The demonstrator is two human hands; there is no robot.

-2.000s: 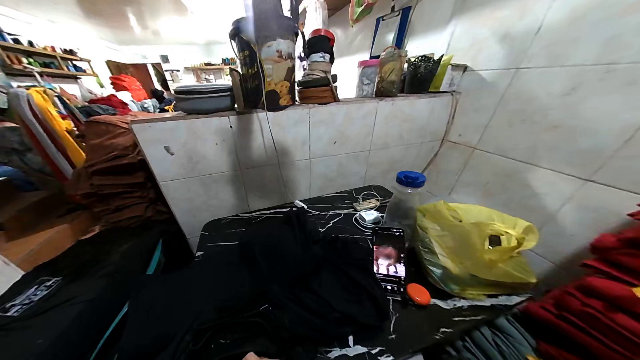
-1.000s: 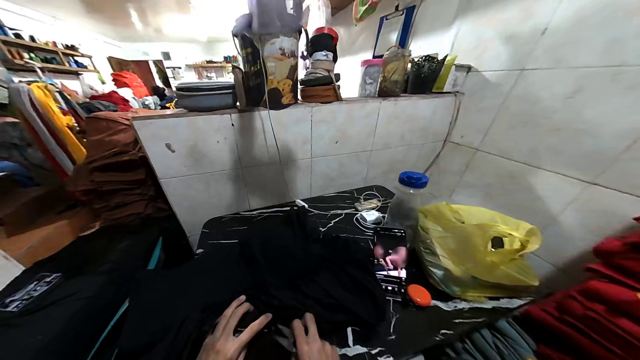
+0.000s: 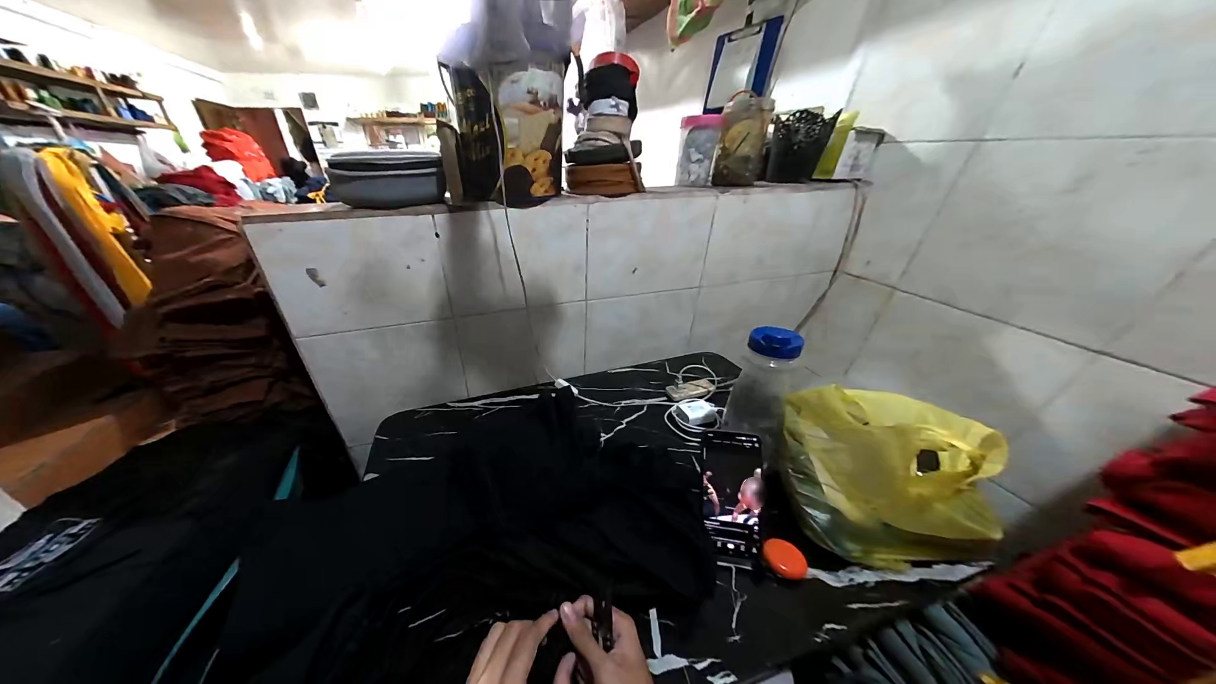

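Black cloth (image 3: 513, 513) lies bunched over a black marble-patterned table (image 3: 418, 437). At its near edge, low in the view, are both my hands, close together with fingertips nearly touching. My left hand (image 3: 513, 651) rests with bent fingers on the cloth; whether it pinches the fabric is unclear. My right hand (image 3: 603, 646) is closed around a small dark tool (image 3: 602, 617), whose kind I cannot make out. To the right of the cloth a smartphone (image 3: 732, 494) stands with its screen lit, beside a round orange object (image 3: 785, 559).
Behind the phone stand a clear bottle with a blue cap (image 3: 775, 344) and a white charger (image 3: 695, 412) with its cable. A yellow plastic bag (image 3: 883, 475) sits at the right, near folded red cloth (image 3: 1102, 589). A tiled half wall (image 3: 636, 266) bounds the far side.
Two seconds ago barely any of a hand showed at the bottom edge. A second ago both hands lay spread on the cloth; now they are closer together, the right one around the dark tool.
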